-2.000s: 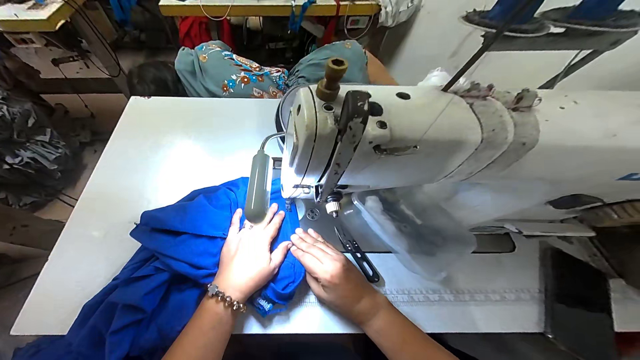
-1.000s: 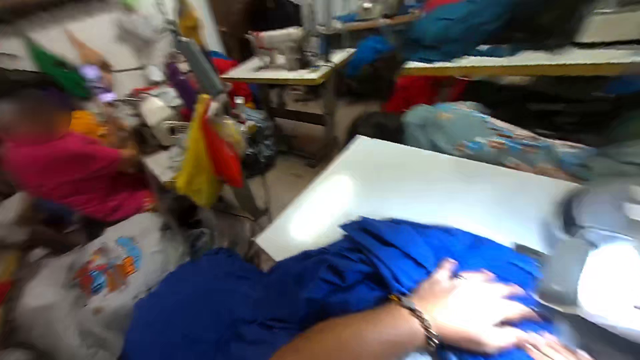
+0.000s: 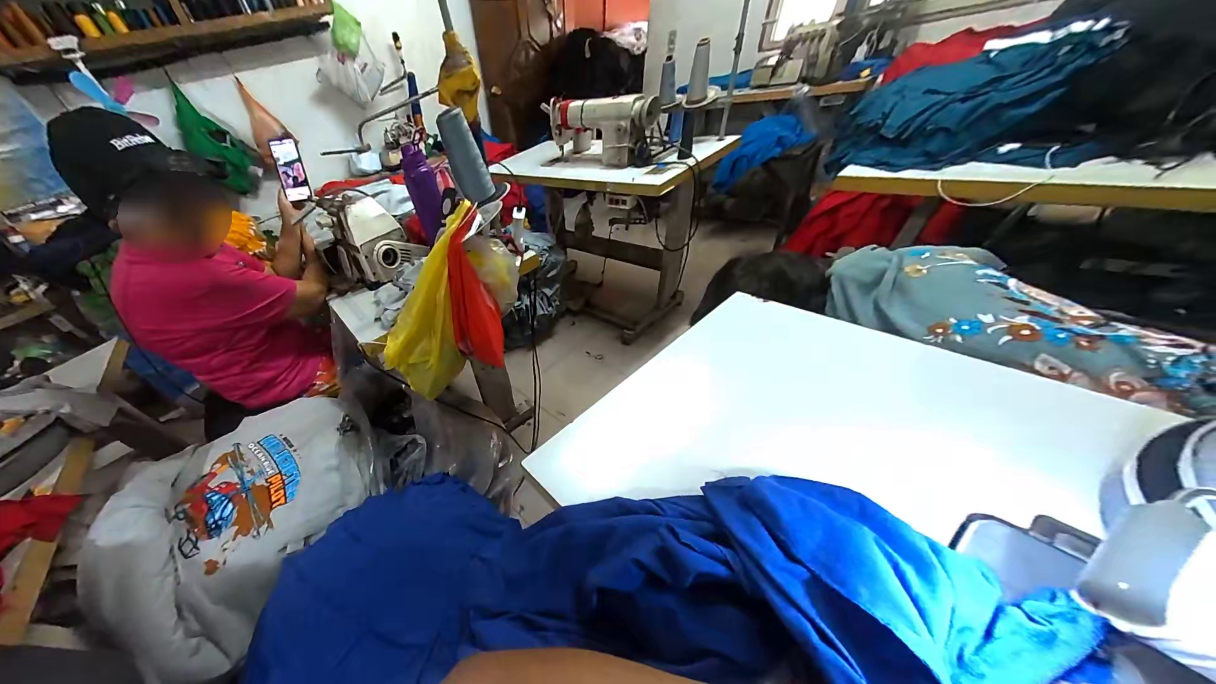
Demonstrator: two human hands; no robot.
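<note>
Blue fabric lies in folds along the near edge of the white sewing table and hangs over its left side. The head of a sewing machine, partly cut off, stands at the right edge, with the fabric reaching up to it. A bare forearm shows at the bottom edge, over the fabric. Neither my left hand nor my right hand can be seen, so what they hold is hidden.
A seated person at the left holds up a phone beside another sewing machine. A printed white sack stands lower left. Beyond the table is a person in flowered clothing. Yellow and red bags hang nearby.
The view has swung far to the left and up. Both hands, seen on the blue fabric beside the machine two seconds ago, have left the view.
</note>
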